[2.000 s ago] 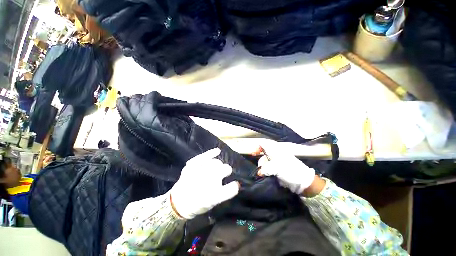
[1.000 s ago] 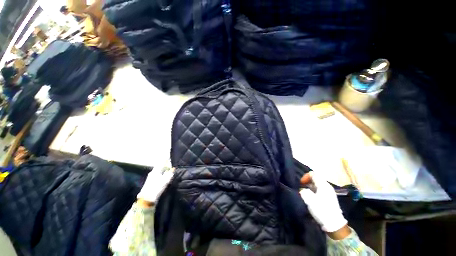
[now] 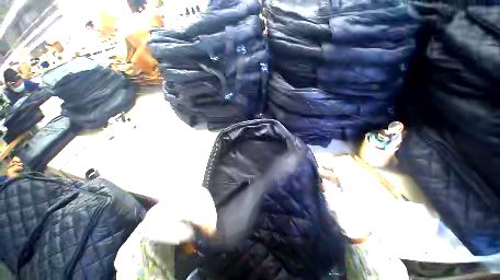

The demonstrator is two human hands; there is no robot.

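Observation:
A dark quilted backpack (image 3: 290, 213) stands upright in front of me with its mouth open. Its smooth dark lining (image 3: 246, 158) shows at the top, framed by the zipper edge (image 3: 214, 158). The front panel is partly folded down and blurred. My gloved left hand (image 3: 186, 213) is at the bag's left side, overexposed and blurred; its grip cannot be made out. My gloved right hand (image 3: 356, 210) is at the bag's right side, its bare fingertips by the upper right edge, holding that side.
Stacks of dark bags (image 3: 345, 65) stand behind on the white table (image 3: 148, 131). Another quilted backpack (image 3: 120, 213) lies at the left. At right are a tool cup (image 3: 378, 152), a wooden-handled tool (image 3: 381, 178) and more dark bags (image 3: 455, 153). A masked person (image 3: 16, 87) is far left.
The backpack was closed with its quilted front showing; now its mouth is open and the lining shows. My left hand has moved up and inward. The view has tilted up.

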